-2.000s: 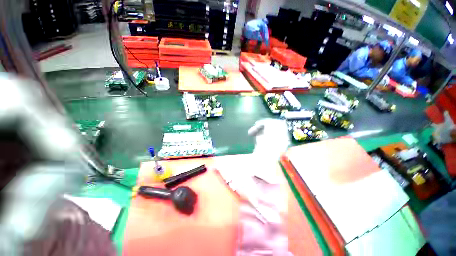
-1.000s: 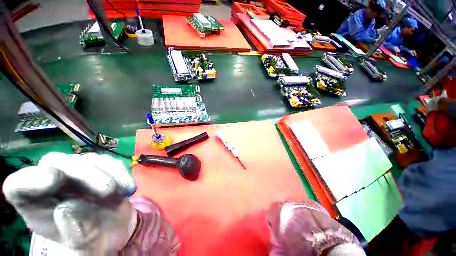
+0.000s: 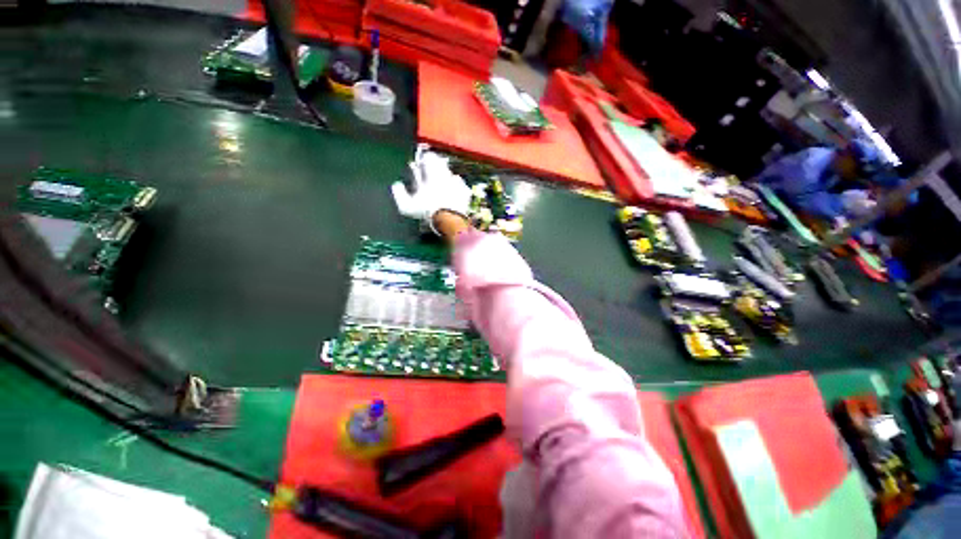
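My right hand (image 3: 435, 192), in a white glove with a pink sleeve, reaches far forward over the conveyor. Its fingers look spread, at the left side of a board with yellow and black parts (image 3: 497, 206). The glove covers that side, so contact is unclear. A green circuit board (image 3: 406, 305) lies nearer, its right edge partly behind the sleeve. My left hand is not clearly in view; a blurred pale patch beside the sleeve at the bottom cannot be identified.
The red mat (image 3: 327, 421) holds a yellow pot (image 3: 367, 430) with a blue pen, a black flashlight (image 3: 440, 453) and a black brush (image 3: 358, 516). Several boards lie right on the conveyor (image 3: 263, 263). Another board (image 3: 79, 226) is left. Red sheets (image 3: 775, 421) are stacked right.
My right hand has come into view and stretched forward to the yellow and black board. My left glove has left the lower left. The view has shifted and tilted.
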